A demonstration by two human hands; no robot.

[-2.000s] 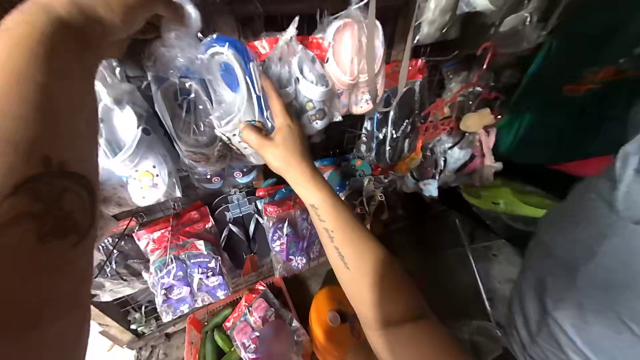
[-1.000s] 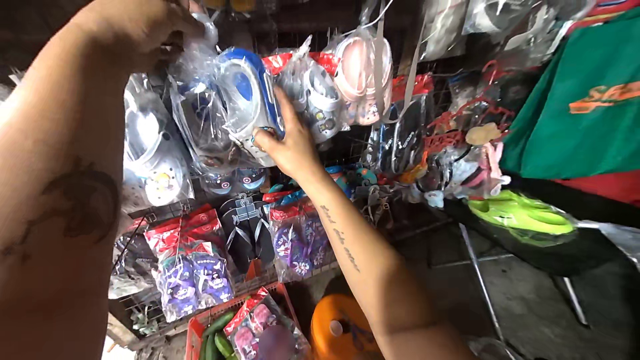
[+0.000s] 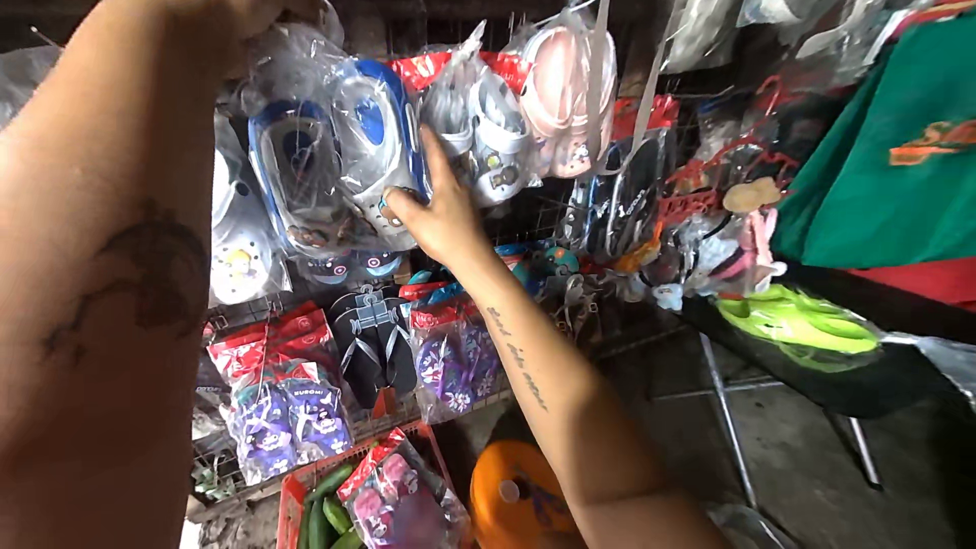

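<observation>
In the head view, a bagged pair of blue and white clogs hangs at the upper middle. My right hand grips one clog's side, the thumb on its front and a finger along its edge. My left hand is raised at the top edge by the top of the clear bag; its fingers are mostly cut off, so its hold is unclear. Bagged grey-white clogs and pink clogs hang to the right, and white clogs to the left.
Below hang purple slippers and black flip-flops. An orange container stands by a red crate of green vegetables. Lime green shoes lie on a black surface at right, under green cloth.
The view has swung, showing more of the green cloth and the lime green shoes on the right. The grey-clothed person at the right edge is out of view. My right hand stays on the clog.
</observation>
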